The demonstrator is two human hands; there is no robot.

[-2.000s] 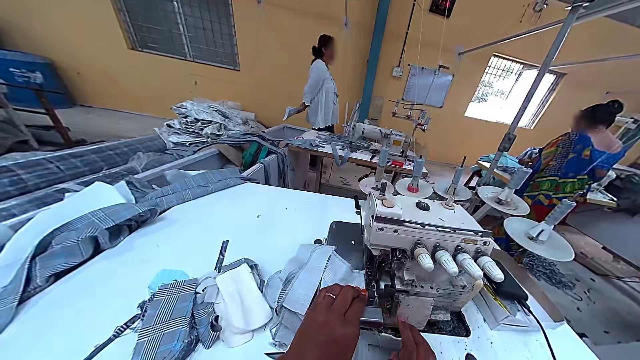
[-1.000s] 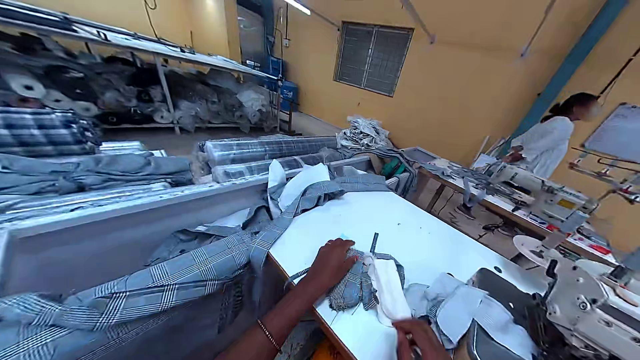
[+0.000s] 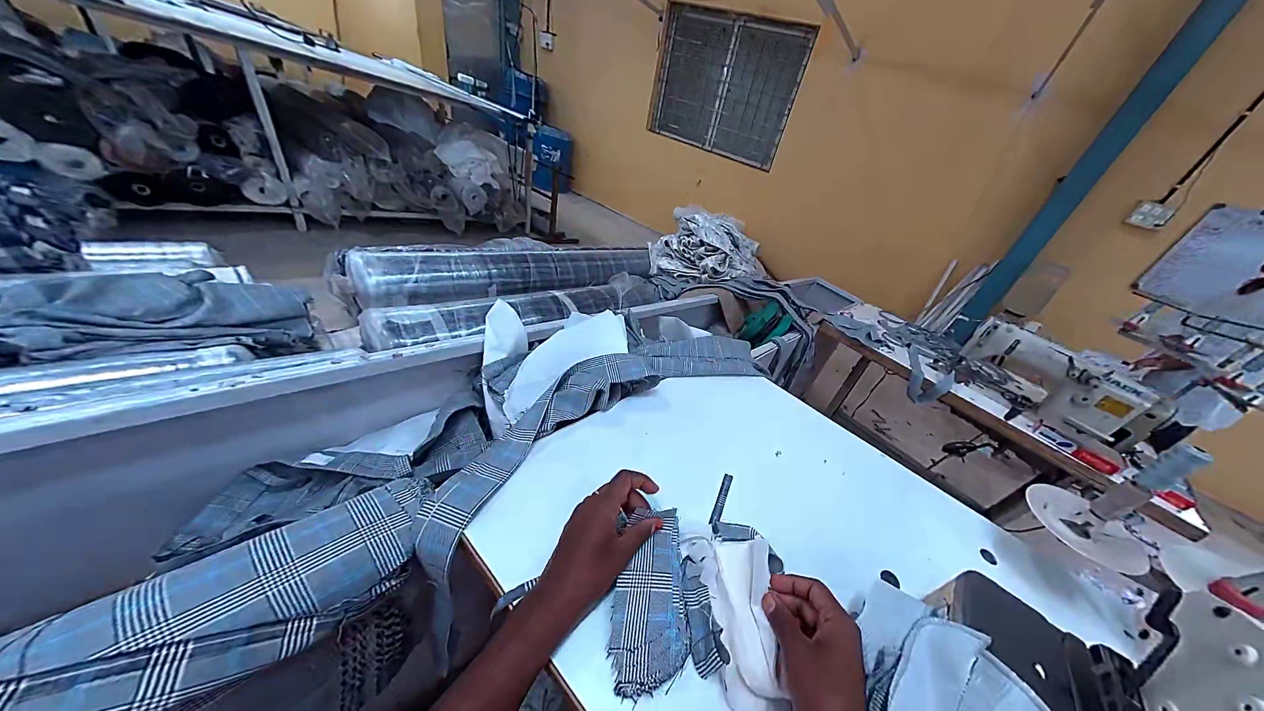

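Note:
My left hand pinches the top of a grey plaid fabric piece between thumb and fingers, over the white table top. My right hand grips the right edge of a white cloth piece lying close beside the plaid one. More plaid scraps lie between and under them, with a narrow dark strip sticking up behind. To the right of my right hand, pale and grey cut pieces rest by the overlock sewing machine, which is partly out of view.
Long plaid cloth drapes over the table's left edge and into a grey-walled trough. Wrapped fabric rolls lie beyond. At right stand a thread cone and another sewing machine, where a person is partly visible.
The view has swung left from the overlock machine. My hands have moved from that machine to the cut pieces on the table. My left hand now lifts the plaid piece's top.

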